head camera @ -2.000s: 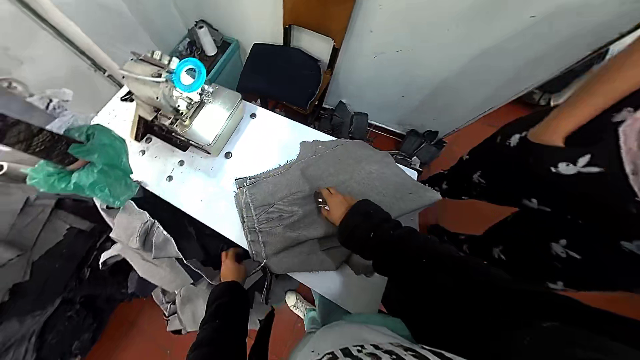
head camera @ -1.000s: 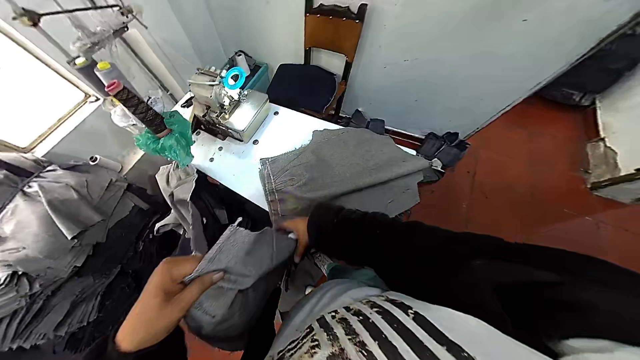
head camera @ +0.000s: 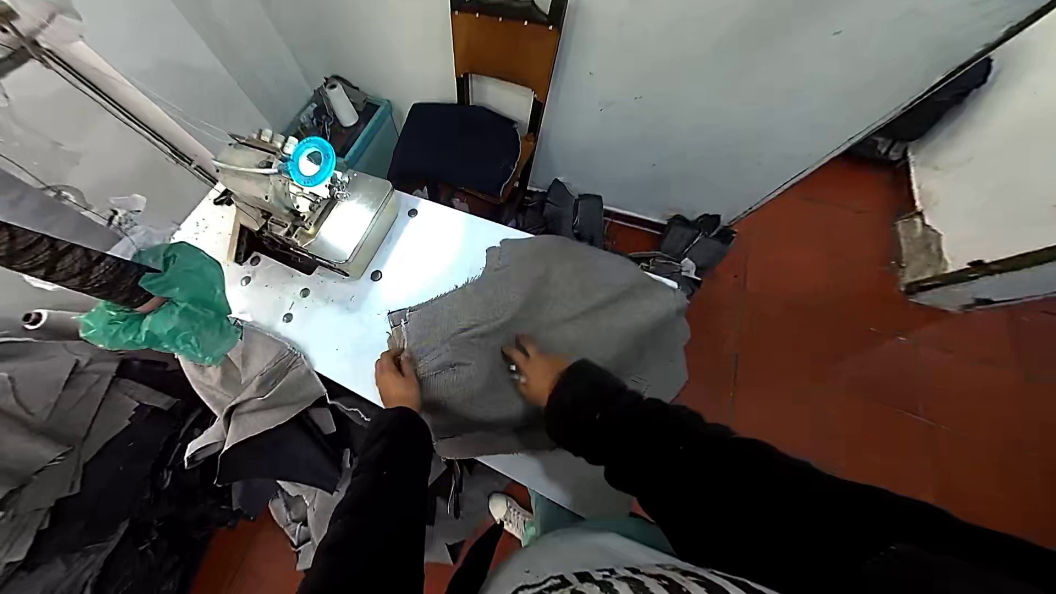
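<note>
Grey fabric pieces [head camera: 577, 289] lie spread over the near end of a white sewing table [head camera: 445, 239], some of the cloth hanging past its front edge. My left hand [head camera: 398, 381] grips the stitched left edge of the cloth, thumb on top. Flat on the middle of the cloth rests my right hand [head camera: 535, 371], fingers spread, with a small metal thing at the fingers that is too small to name. An overlock sewing machine [head camera: 309, 202] with a blue ring on it stands at the far left of the table.
Left of the table are a green plastic bag [head camera: 177, 309], draped grey cloth [head camera: 256, 379] and a heap of dark and grey fabric [head camera: 74, 445]. Behind it stand a chair [head camera: 458, 148] and a teal crate [head camera: 371, 136]. Dark fabric bundles [head camera: 693, 243] lie by the wall.
Both hands have moved from the grey piece held up in front of the body onto the cloth on the table. The camera view has shifted.
</note>
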